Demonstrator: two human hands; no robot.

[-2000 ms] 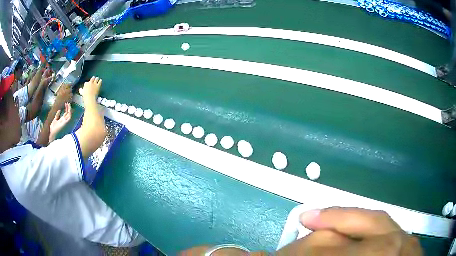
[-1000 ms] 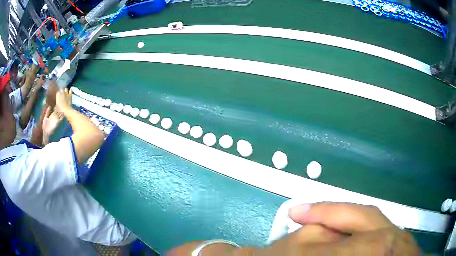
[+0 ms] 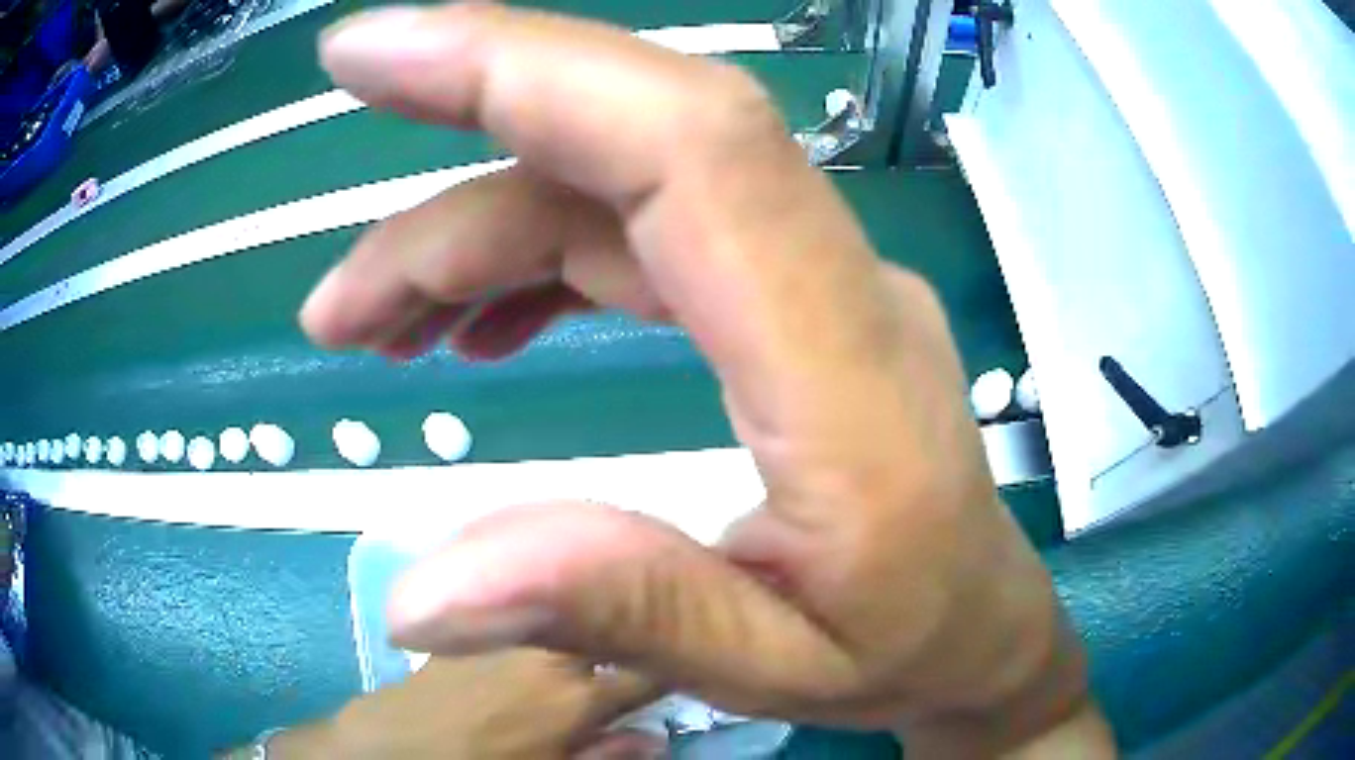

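White round parts (image 3: 447, 435) stand in a row on the green conveyor belt (image 3: 595, 401), running to the left edge. My right hand (image 3: 832, 356) is large in the middle, over the belt and near rail. Its fingers and thumb are spread and point left, with nothing seen between them. My left hand (image 3: 491, 704) is low at the bottom, over the clear parts tub (image 3: 367, 594), partly hidden behind my right hand. Its fingertips and anything in them cannot be made out. Most of the tub is hidden.
A white machine cover (image 3: 1107, 223) with black clamp handles (image 3: 1144, 404) stands at the right; more white parts (image 3: 991, 394) lie beside it. Metal posts (image 3: 907, 74) rise behind. White rails (image 3: 253, 230) cross the belt. A blue bin (image 3: 52, 134) is at upper left.
The view has swung right, bringing in the machine cover and posts; the neighbouring worker is mostly out of view. My right hand is now raised large and open in front of the camera.
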